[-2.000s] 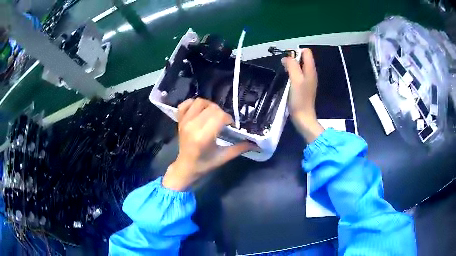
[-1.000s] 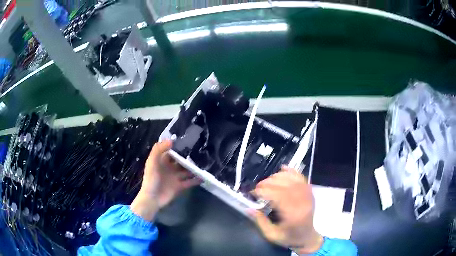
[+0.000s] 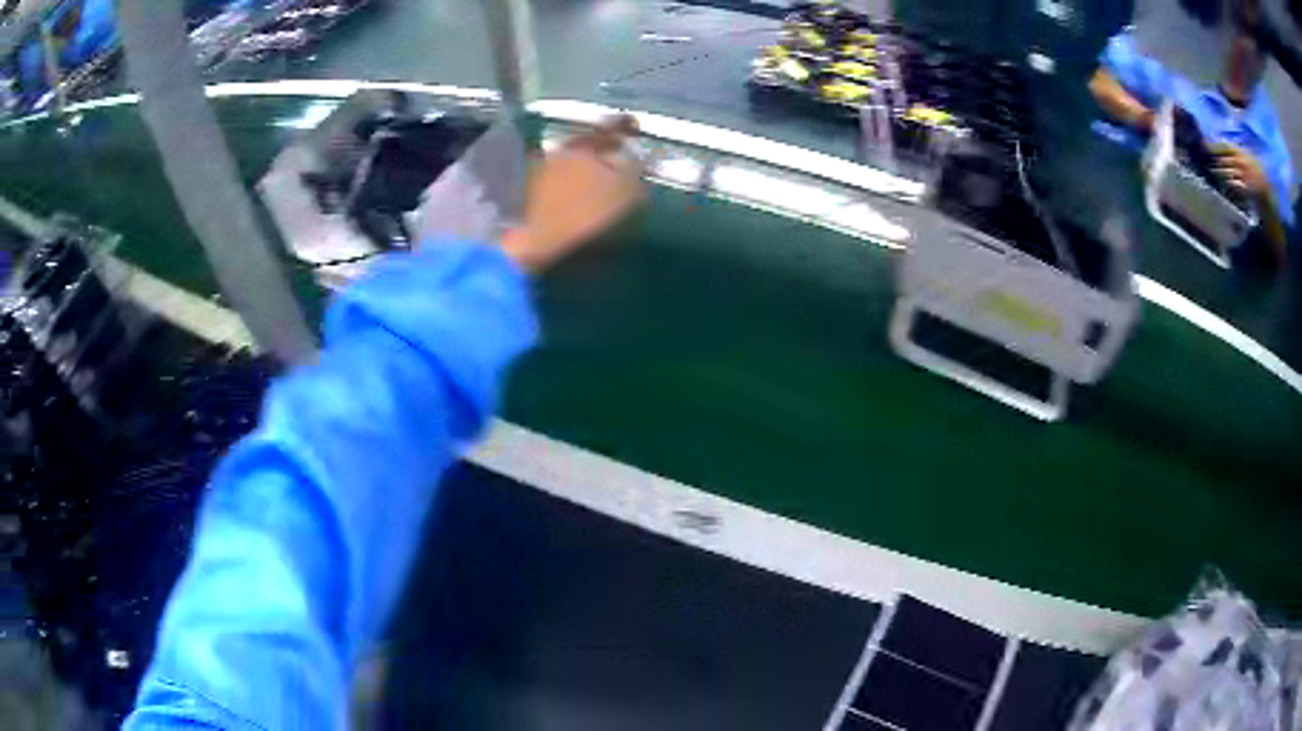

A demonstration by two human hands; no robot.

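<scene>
My left hand (image 3: 578, 193), blurred, reaches over the green conveyor at the right edge of a white housing (image 3: 464, 193) with dark insides. The frame does not show clearly whether the fingers touch or grip it. A second white housing (image 3: 1000, 293) sits on the conveyor to the right, with a yellow label on its side, its U-shaped stand towards me and dark parts showing at its open top. My right hand is out of the picture.
A pale rail (image 3: 700, 521) edges the dark mat. Black cables (image 3: 129, 471) heap at left; a black-block backing sheet (image 3: 928, 664) and plastic parts bag (image 3: 1199, 671) lie at lower right. Grey posts stand at left. Another person (image 3: 1235, 129) holds a housing across the conveyor.
The housing is no longer between my hands over the mat. My left arm has stretched forward over the conveyor, my right hand has left the picture, and the view has shifted towards the conveyor.
</scene>
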